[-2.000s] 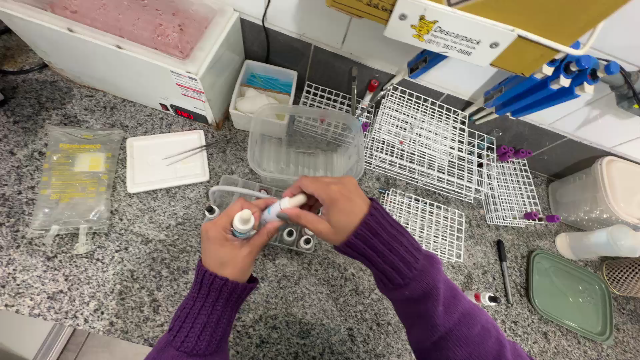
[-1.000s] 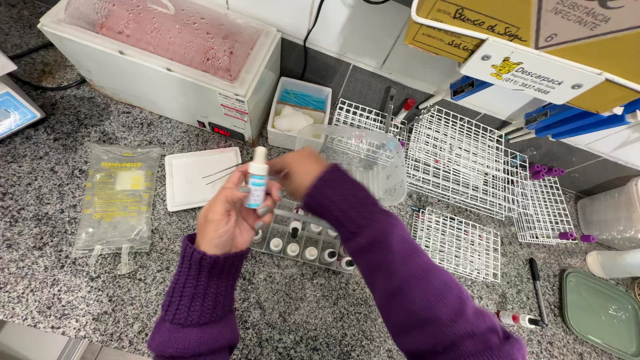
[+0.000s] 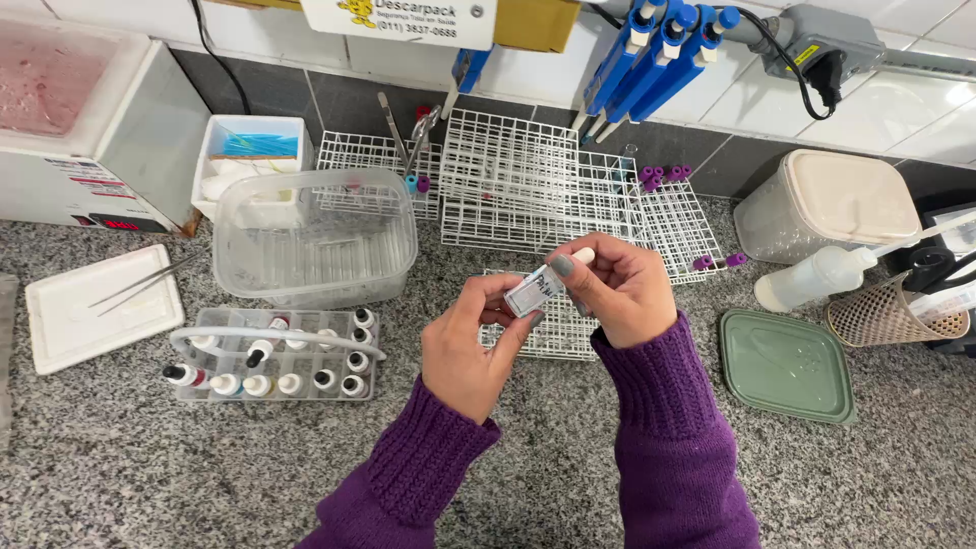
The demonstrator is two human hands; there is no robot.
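Observation:
A small clear reagent bottle (image 3: 529, 296) with handwriting on it lies tilted between my hands. My left hand (image 3: 469, 335) pinches its body near the base. The fingers of my right hand (image 3: 621, 293) are closed around its white dropper cap (image 3: 584, 256); whether the cap is loose, I cannot tell. Under the hands lies a white wire tube rack (image 3: 572, 343), partly covered. To the left, a clear divided carrier (image 3: 305, 390) with a curved handle holds several small dropper bottles with black or white caps.
A clear plastic tub (image 3: 316, 282), white racks (image 3: 507, 164) and a white box (image 3: 202, 183) stand along the back. Tweezers (image 3: 141, 284) rest on a white tray (image 3: 61, 347) at left. A green lid (image 3: 789, 366), wash bottle (image 3: 812, 278) and mesh holder (image 3: 862, 313) are at right.
Both hands have moved right, from over the bottle carrier to over the wire rack, with a bottle held between them. The view has shifted to the right.

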